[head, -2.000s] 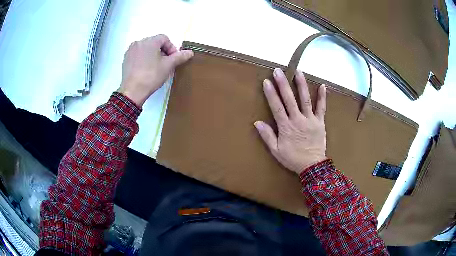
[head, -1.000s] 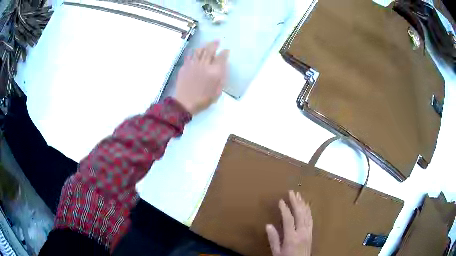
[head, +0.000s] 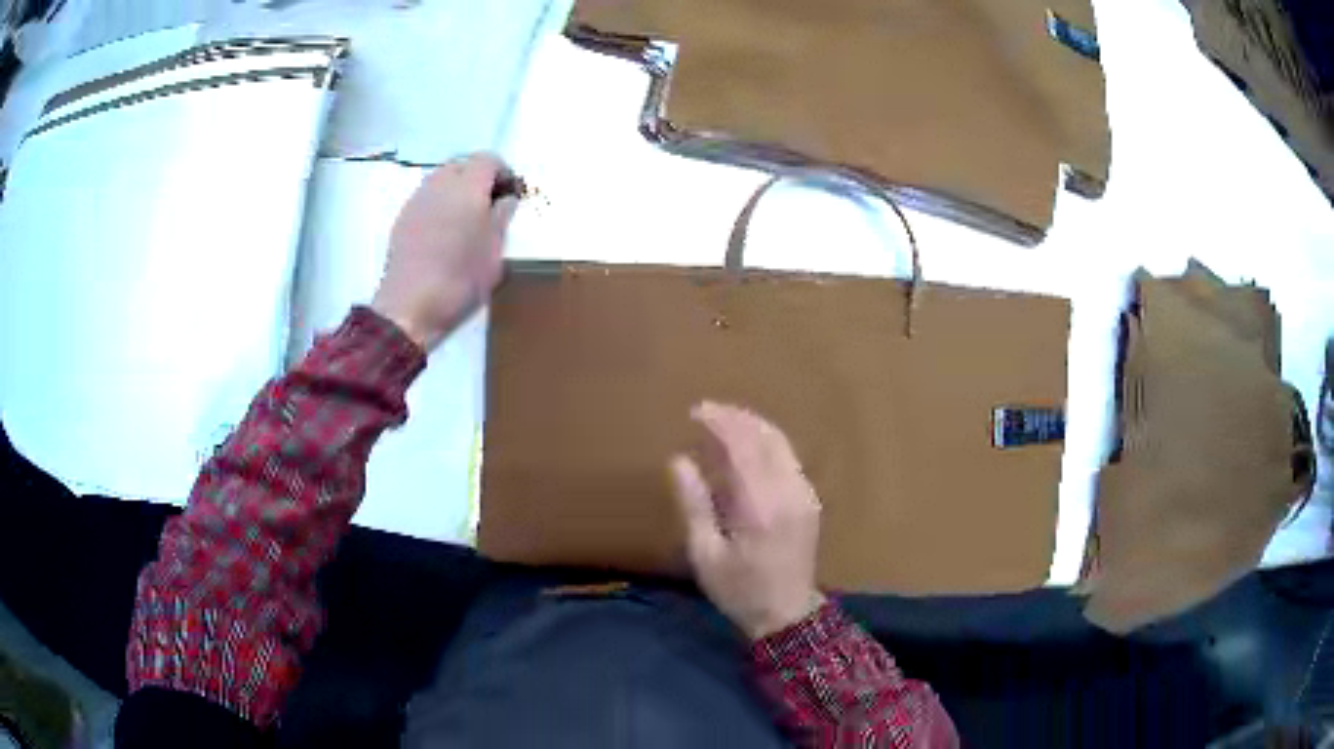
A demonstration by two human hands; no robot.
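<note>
A brown outer panel (head: 615, 424) lies flat in front of me, with its arched handle (head: 901, 220) at the top edge and a small black label (head: 1029, 426) at its right side. My left hand (head: 446, 249) is above the panel's top left corner, its fingers closed on a small dark piece (head: 511, 186) with a shiny bit beside it; what it is cannot be told. My right hand (head: 752, 512) is over the middle of the panel, fingers loosely bent, holding nothing that shows.
A white backing panel stack (head: 161, 264) with brown edge strips lies at left. A flat brown panel stack (head: 863, 95) is at the back. A loose brown outer panel stack (head: 1192, 439) is at right. A grey board (head: 424, 88) lies at the back left.
My left hand has come back from the grey board to the panel's top left corner with a small dark piece. My right hand's fingers have bent. The camera view has shifted.
</note>
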